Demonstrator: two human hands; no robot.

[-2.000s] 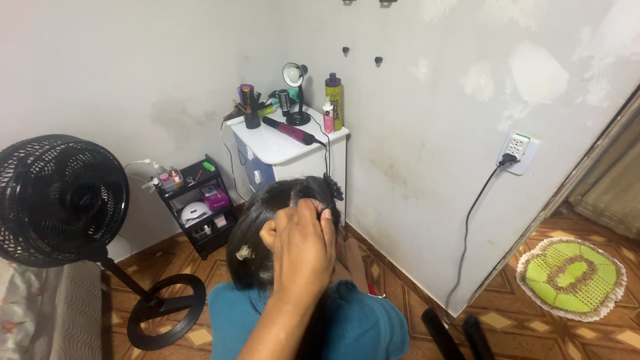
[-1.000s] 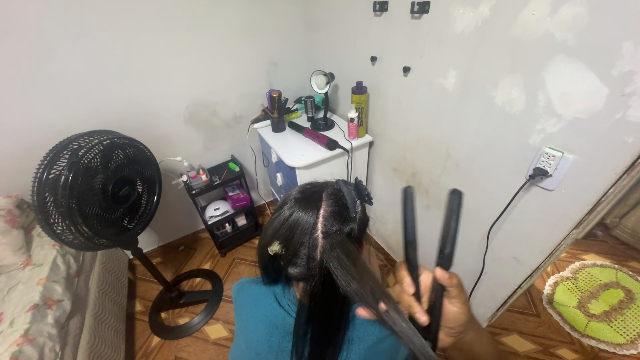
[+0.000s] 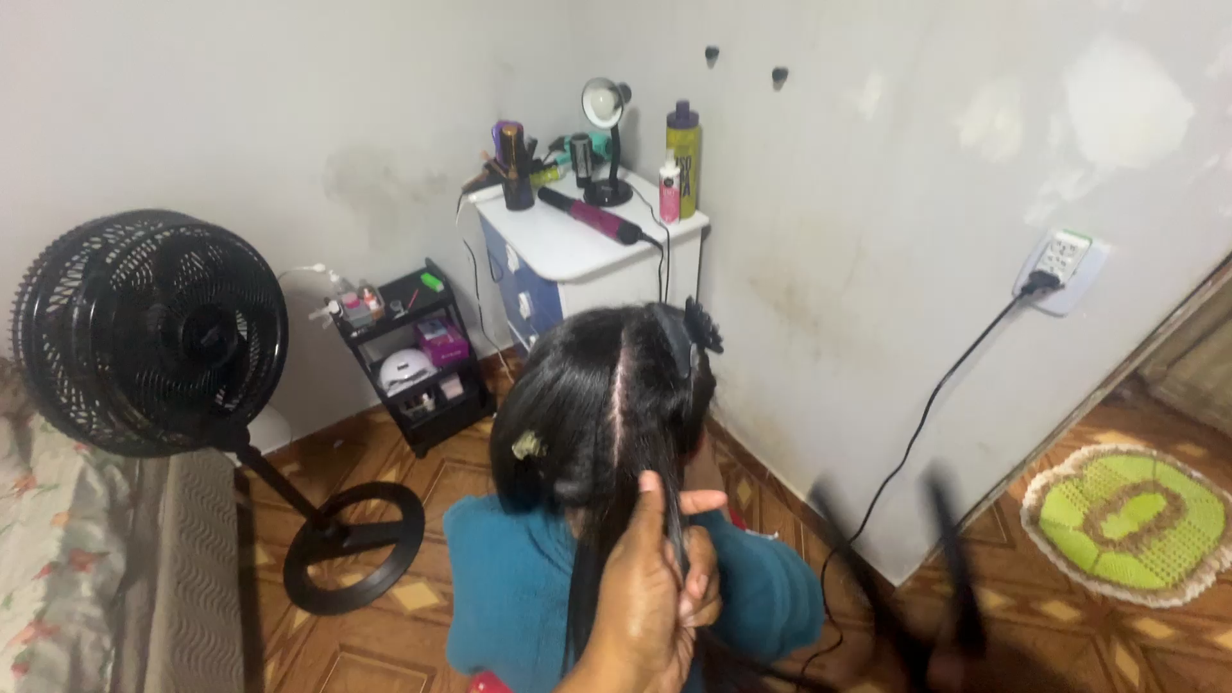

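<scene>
A person in a teal top [image 3: 510, 587] sits with their back to me, their dark hair [image 3: 568, 404] parted down the middle. A black claw clip [image 3: 704, 327] sits at the upper right of the head, and a pale clip [image 3: 527, 445] at the left. My left hand [image 3: 654, 577] pinches a strand of hair behind the head. At the lower right, my right hand [image 3: 938, 669] is blurred and dark, mostly cut off by the frame edge, around a black hair straightener [image 3: 890, 606] whose two plates stand apart.
A black fan [image 3: 154, 332] stands at the left beside a bed [image 3: 58, 558]. Ahead are a small black cart [image 3: 414, 346] and a white dresser [image 3: 568, 255] with a hot brush [image 3: 587, 214], lamp and bottles. A cord runs from a wall outlet [image 3: 1064, 258]; a green rug [image 3: 1136, 525] lies right.
My left hand, over the head two seconds ago, now holds hair lower behind it. The straightener has moved away from the hair, to the right and down, since one second ago.
</scene>
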